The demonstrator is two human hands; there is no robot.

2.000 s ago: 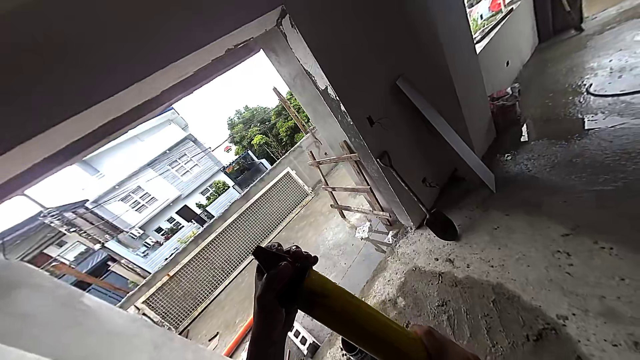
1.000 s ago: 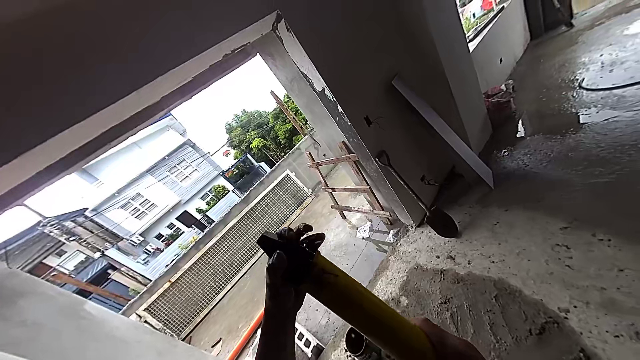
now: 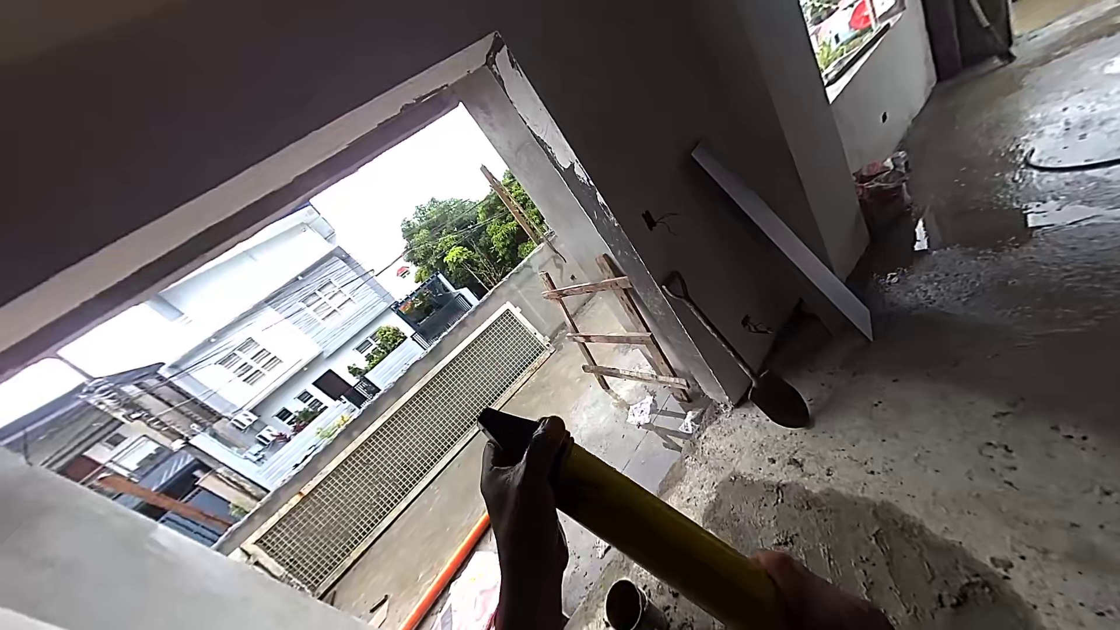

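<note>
A thick yellow tube (image 3: 665, 534) with a dark end piece (image 3: 507, 430) slants across the lower middle. My left hand (image 3: 525, 490) is closed around its upper end, with the fingers at the dark piece. Lower down, at the bottom edge, my right hand (image 3: 809, 591) grips the tube's side; part of that hand is cut off by the frame. What kind of tool the tube belongs to cannot be told. A round, open-topped container (image 3: 626, 604) stands on the floor below the tube.
A shovel (image 3: 779, 398) and a long pale board (image 3: 787, 241) lean on the wall. A wooden ladder-like frame (image 3: 612, 337) stands by the doorway. Beyond are a mesh panel (image 3: 402, 446) and an orange pipe (image 3: 446, 573). Wet concrete floor (image 3: 989, 350) spreads right, with a black hose (image 3: 1072, 166).
The fingers of my left hand have shifted at the dark end of the tube. Both hands stay on the tube.
</note>
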